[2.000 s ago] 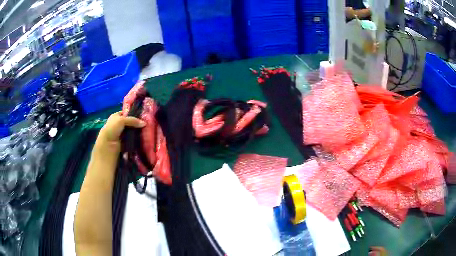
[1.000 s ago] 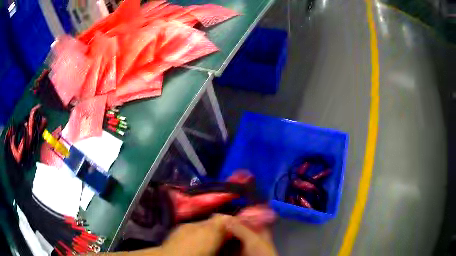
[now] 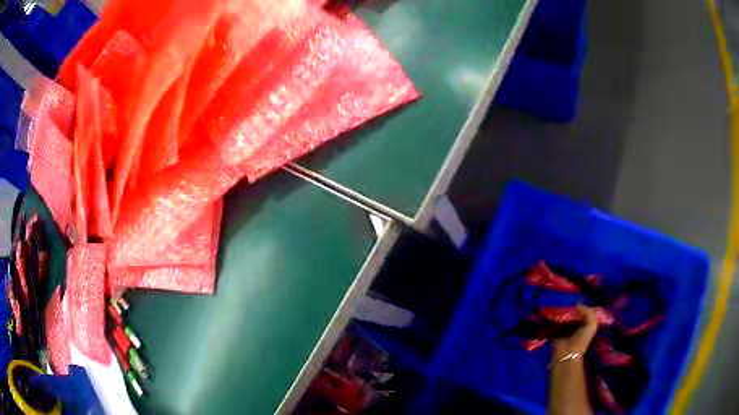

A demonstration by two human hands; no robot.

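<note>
My right hand (image 3: 577, 331), bare with a thin band at the wrist, reaches from the bottom edge into the large blue bin (image 3: 604, 217). Its fingers are closed on a pink wrapped end of a coiled black cable (image 3: 553, 280), low in the bin. Another coiled cable with pink wrapped ends (image 3: 614, 357) lies beside it, partly behind my hand and forearm. The fingertips are small and partly hidden by the pink wrap. My left hand is not in view.
A green bench (image 3: 284, 267) bears a pink-red bubble bag pile (image 3: 267, 97), red and green cable ends (image 3: 128, 348) and a yellow tape roll (image 3: 31, 389). The bench edge runs diagonally beside the bin. Another blue bin (image 3: 539, 73) stands beyond.
The view has swung from the bench to the floor bin. The coiled cable held over the bench edge is now down inside the bin with my right hand. My left hand has left the view.
</note>
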